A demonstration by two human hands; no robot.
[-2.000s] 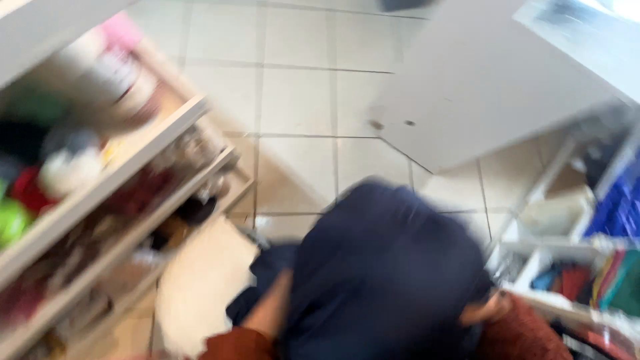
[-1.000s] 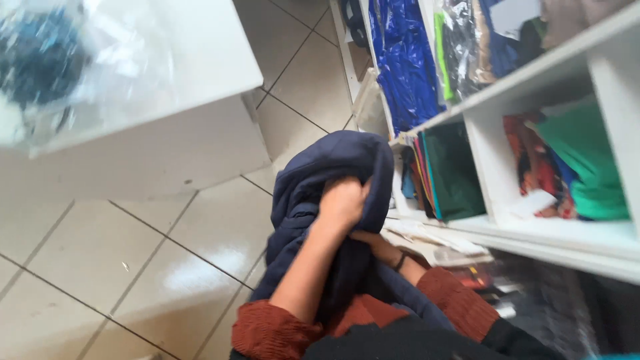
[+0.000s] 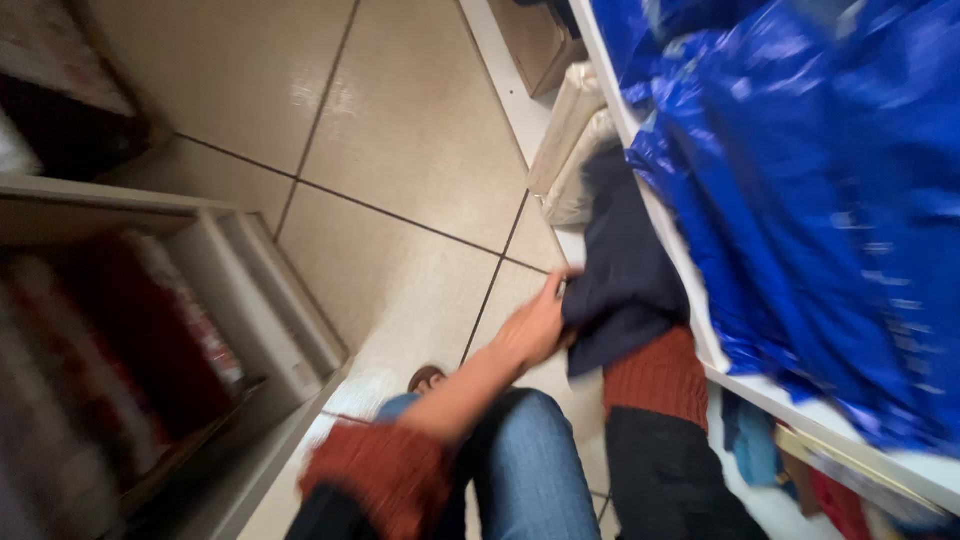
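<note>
A folded dark navy cloth (image 3: pixel 626 262) lies partly inside the low compartment of the white shelf at the right. My left hand (image 3: pixel 534 326) grips its near left edge, the thumb toward the shelf's white board. My right forearm, in a rust-coloured ribbed cuff, reaches up to the cloth from below; the right hand itself is hidden by the fabric. Just beyond the cloth, in the same low compartment, stand cream-coloured wrapped packs (image 3: pixel 574 142).
Blue plastic-wrapped goods (image 3: pixel 810 210) fill the shelf above at the right, behind a white shelf edge (image 3: pixel 675 225). A cardboard box (image 3: pixel 532 45) is farther back. At the left, a shelf unit (image 3: pixel 277 300) holds folded textiles. Tiled floor (image 3: pixel 397 150) lies between.
The navy cloth, bundled against my body a second ago, is now folded flatter and within the low shelf compartment. The view has moved down and closer to the shelf.
</note>
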